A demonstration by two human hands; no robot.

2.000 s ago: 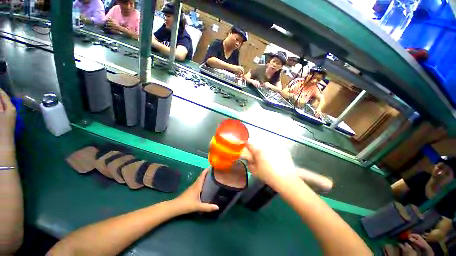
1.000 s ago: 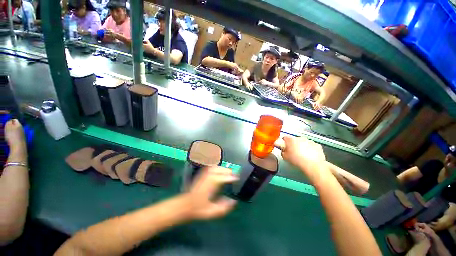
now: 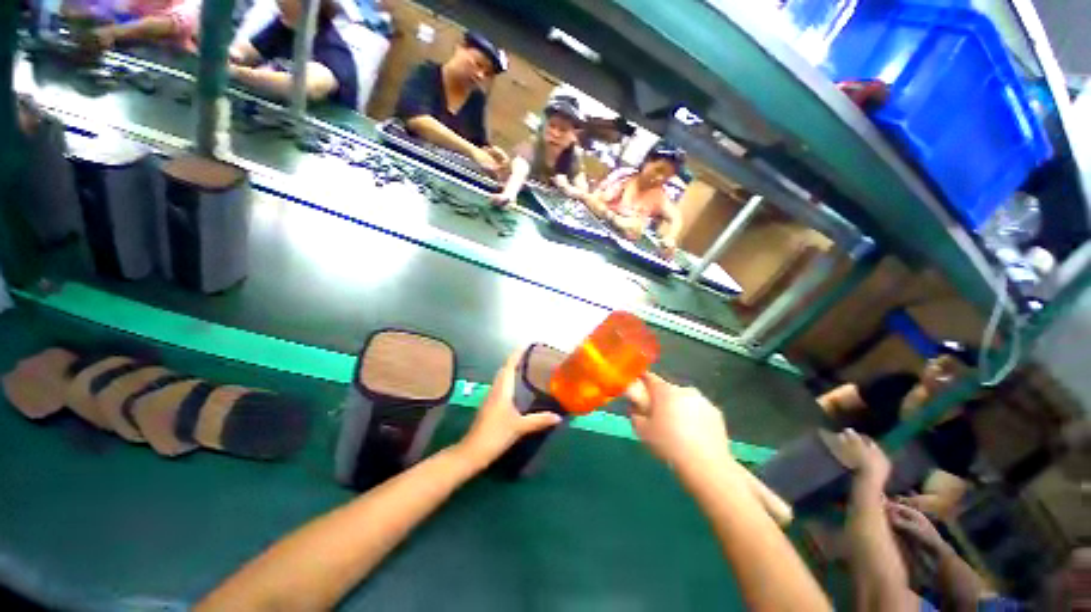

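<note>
My right hand (image 3: 676, 418) grips the pale handle of a mallet. Its translucent orange head (image 3: 605, 362) is over the top of a dark grey speaker cabinet (image 3: 522, 448) and partly hides it. My left hand (image 3: 509, 418) is around the side of that cabinet, which stands on the bench. A second cabinet (image 3: 395, 412) with a wood-grain top panel (image 3: 406, 363) stands upright to its left, untouched. A row of overlapping loose brown and black panels (image 3: 150, 407) lies on the bench at left.
Cabinets (image 3: 206, 227) stand on the belt at left behind the green edge rail (image 3: 180, 317). Green posts rise there. Seated people work across the line (image 3: 449, 102). At right, a person's hands (image 3: 867, 460) are by other cabinets. Blue bins (image 3: 957, 108) sit overhead.
My left hand has left the left cabinet and is now on the right one. The mallet has moved from the left cabinet to the right one. The view has shifted rightward.
</note>
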